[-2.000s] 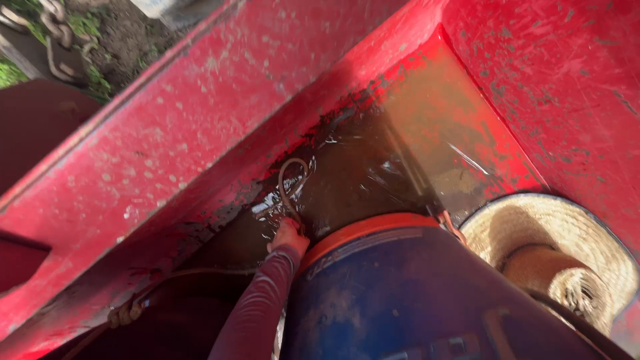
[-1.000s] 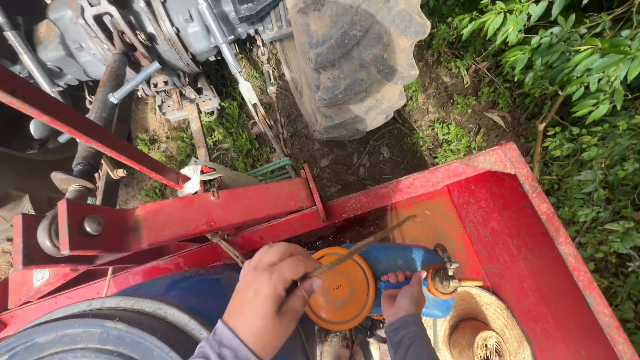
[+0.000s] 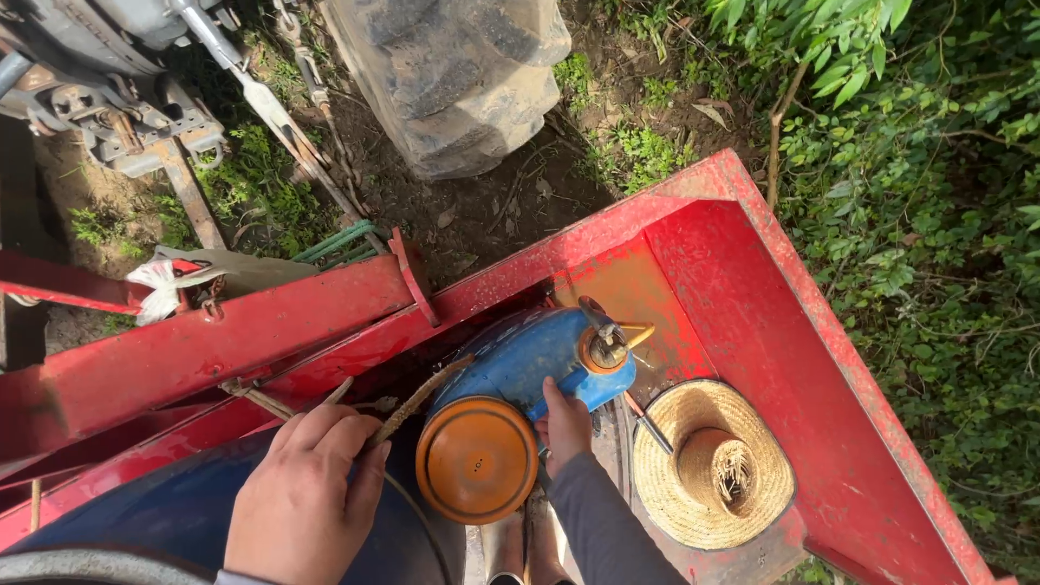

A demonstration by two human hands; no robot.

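Note:
My left hand (image 3: 313, 483) grips a brown rope (image 3: 414, 402) between thumb and fingers, above the large blue drum (image 3: 162, 504). The rope's free end reaches over the blue plastic container (image 3: 504, 349). My right hand (image 3: 567, 426) is closed around that container's handle, just right of its wide orange lid (image 3: 477, 461). A smaller orange cap with a metal and yellow fitting (image 3: 605, 349) sits at the container's far end. Below and right of it lies a straw hat (image 3: 715, 463), with a slim tool (image 3: 648, 422) across its brim.
The red metal box wall (image 3: 853, 382) surrounds the drum, container and hat. Beyond its front edge stand a tractor tyre (image 3: 463, 81) and hitch linkage (image 3: 268, 106). A green rope (image 3: 341, 244) is by the red beam (image 3: 219, 317). Dense bushes (image 3: 934, 244) border the right side.
Two seconds ago one hand was low inside the red box beside a loop of rope. The view has since swung widely. Over the last second both hands have kept their holds on rope and container.

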